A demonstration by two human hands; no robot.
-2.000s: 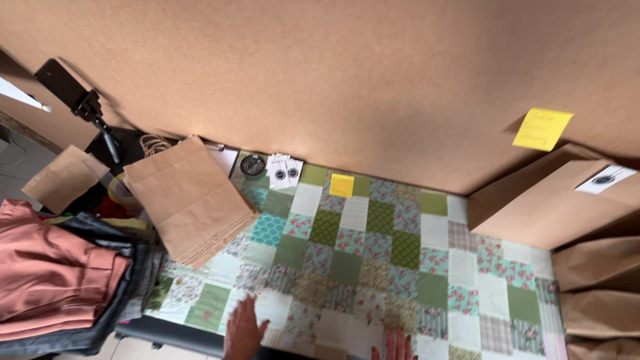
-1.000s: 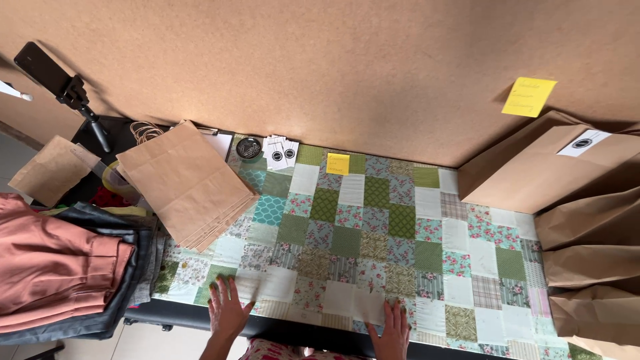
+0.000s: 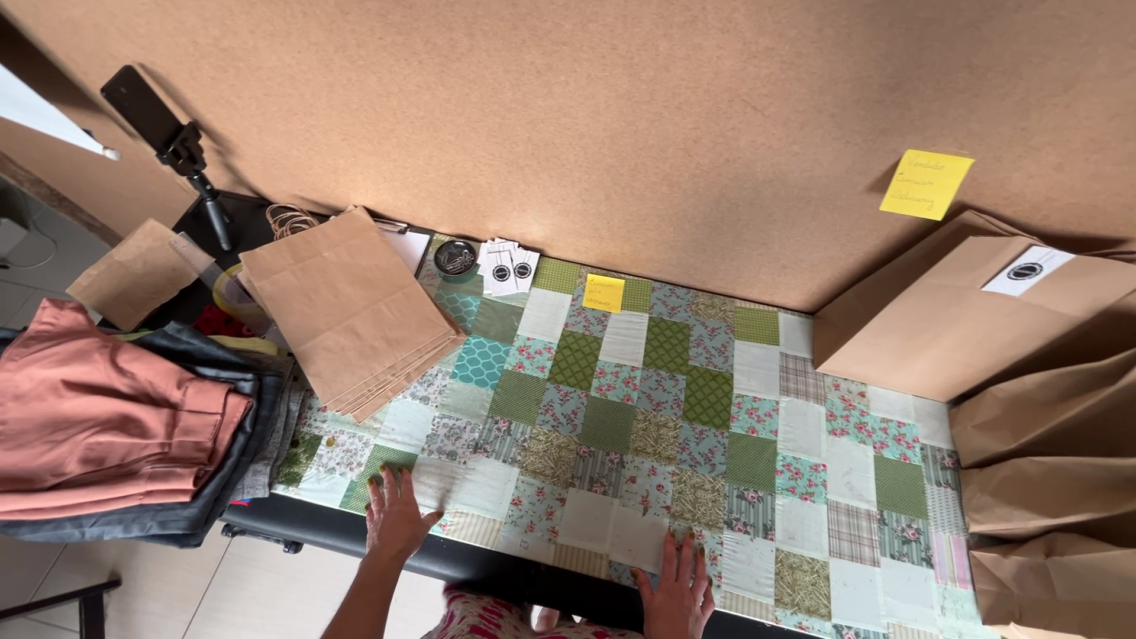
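My left hand [image 3: 397, 515] rests with spread fingers on the front edge of a patchwork cloth [image 3: 612, 426]. Farther right along that edge lies my right hand [image 3: 676, 586], fingers apart, holding nothing. Beyond my left hand is a stack of flat kraft paper bags [image 3: 351, 311]. Behind the cloth's middle are a small black dish [image 3: 455, 257] of small metal pieces, white tags [image 3: 508, 266] with black round marks and a yellow sticky note [image 3: 603, 293] bearing handwriting. A pile of folded clothes [image 3: 115, 417], salmon on top, lies at the left.
Upright paper bags [image 3: 967, 311] line the right side, the rear one bearing a white tag. Another sticky note [image 3: 926, 184] is on the brown board [image 3: 621, 133] behind. A phone [image 3: 142, 106] on a small tripod, a tape roll [image 3: 238, 297] and a clipboard [image 3: 408, 246] are at the back left.
Both hands first showed low in the view, the right one only partly; both now rest on the cloth's front edge. The bags, tags and clothes have not plainly moved.
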